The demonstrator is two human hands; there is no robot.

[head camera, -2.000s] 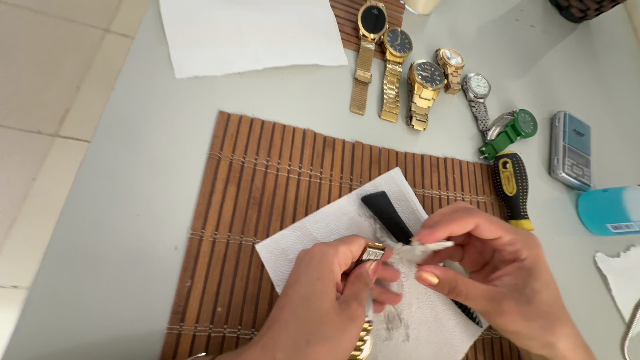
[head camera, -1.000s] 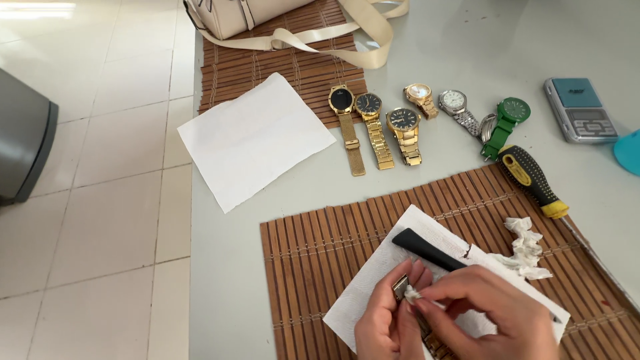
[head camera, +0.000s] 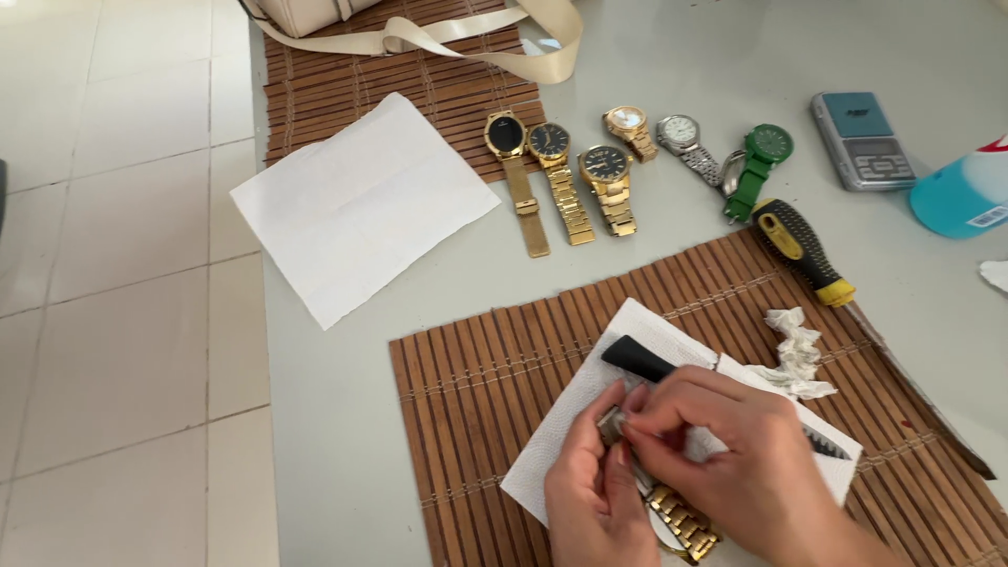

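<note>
My left hand (head camera: 594, 488) grips the clasp end of a gold metal-link watch (head camera: 681, 520), whose band hangs below the fingers. The fingertips of my right hand (head camera: 724, 453) pinch against the clasp (head camera: 610, 425); a small whitish bit shows between them, its kind unclear. Both hands are over a white paper towel (head camera: 551, 465) on a brown bamboo mat (head camera: 472, 394). Under my right hand lies a tool with a black handle (head camera: 636, 358) and dark bristles at its far end, its middle hidden. A crumpled strip of white tissue (head camera: 797, 354) rests to the right.
Several watches (head camera: 610, 185) lie behind the mat, one with a green strap (head camera: 752, 181). A yellow-black screwdriver (head camera: 803, 252) crosses the mat's right side. A pocket scale (head camera: 862, 142), a blue-liquid bottle (head camera: 961, 193), a white sheet (head camera: 366, 205) and a bag's strap (head camera: 472, 47) are farther out.
The view has swung left since two seconds ago. The whitish tissue my right fingers held out beside the clasp then is not seen there now; my right hand is closer against the clasp.
</note>
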